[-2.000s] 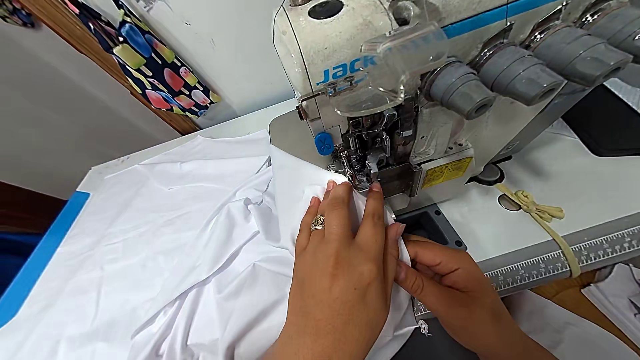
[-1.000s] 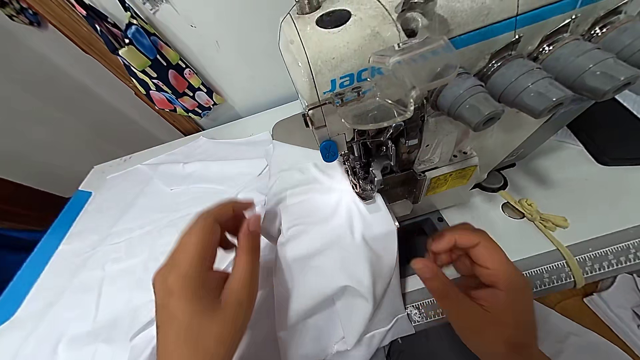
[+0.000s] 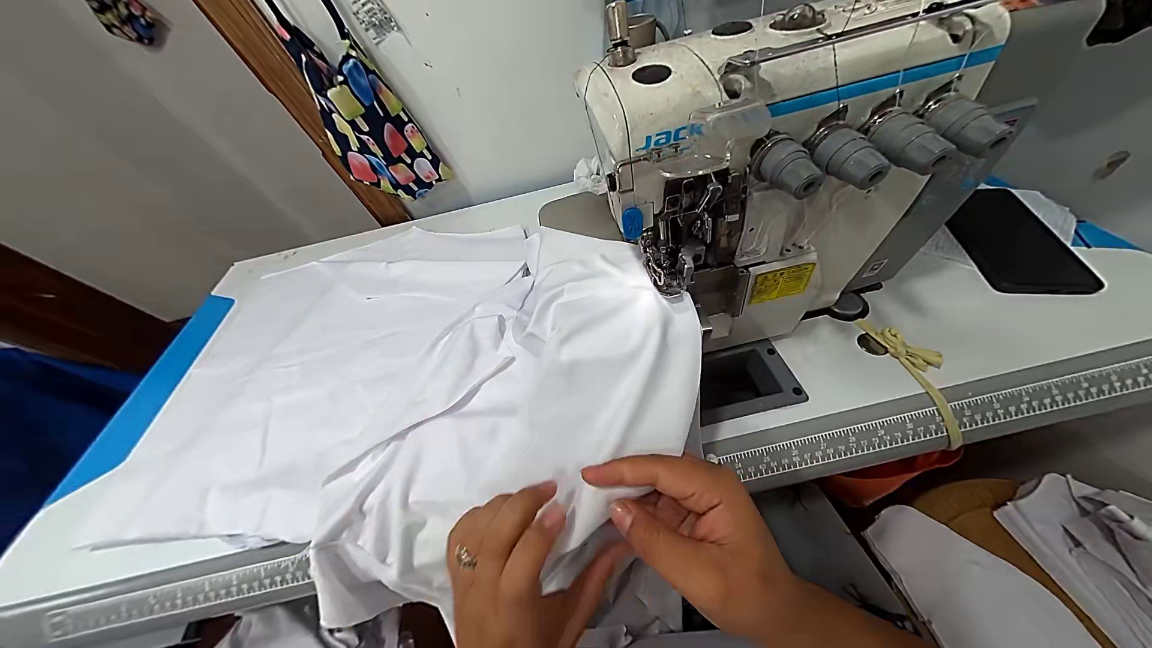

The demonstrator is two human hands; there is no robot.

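Note:
White fabric (image 3: 432, 387) lies over the table and hangs past its front edge. Its right part reaches under the presser foot (image 3: 668, 274) of a Jack overlock sewing machine (image 3: 657, 117). My left hand (image 3: 504, 558), with a ring on one finger, is at the fabric near the front edge, thumb and fingers on a fold. Just right of it, my right hand (image 3: 693, 531) pinches the fabric between thumb and forefinger. The fingertips of the two hands are close together. Parts of the lower fingers are hidden by cloth.
A ruler tape (image 3: 810, 450) runs along the front edge, with a yellow tied strip (image 3: 918, 360) around it. A dark phone-like slab (image 3: 1021, 243) lies at the right. Folded pale cloth (image 3: 972, 576) is below right. A printed fabric piece (image 3: 378, 126) hangs on the wall.
Both hands have moved from beside the presser foot down to the front edge, where the right one now pinches cloth. One second ago it was off the fabric. The view has shifted left.

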